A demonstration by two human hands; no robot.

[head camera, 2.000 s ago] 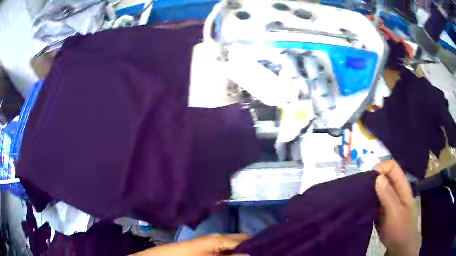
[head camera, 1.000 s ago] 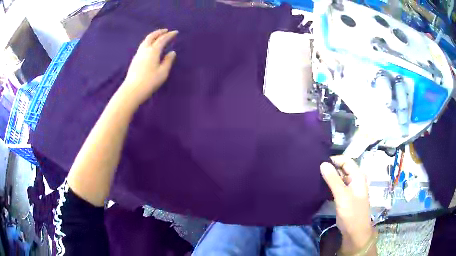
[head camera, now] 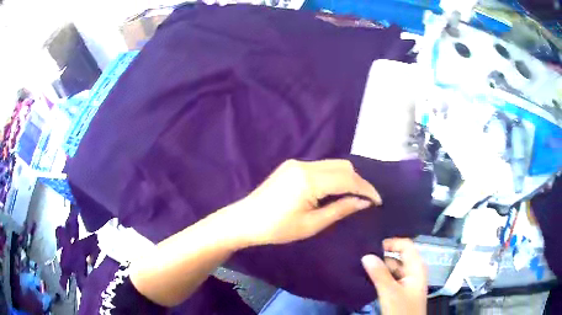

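Observation:
The large dark purple body panel (head camera: pixel 185 117) lies over the table left of the overlock machine (head camera: pixel 487 117), with soft folds in its middle. Its right part runs in front of the pale cloth plate (head camera: pixel 385 111) to the needle area. My left hand (head camera: pixel 314 200) lies over the panel, thumb and fingertips pinching cloth near its right part. My right hand (head camera: pixel 400 274) is at the panel's front right edge, thumb and fingers curled close together. Whether cloth is between them is hard to see.
A blue plastic crate (head camera: pixel 101 101) stands at the left. A white tape (head camera: pixel 465 264) hangs at the machine's front right. Purple scraps (head camera: pixel 77 252) lie low at the left. A dark box-like thing (head camera: pixel 73 52) stands at the upper left. My jeans show at the bottom.
My left hand has moved from the panel's upper left to its right part and closed on cloth. My right hand has moved lower. The panel has bunched into folds. The view has shifted left.

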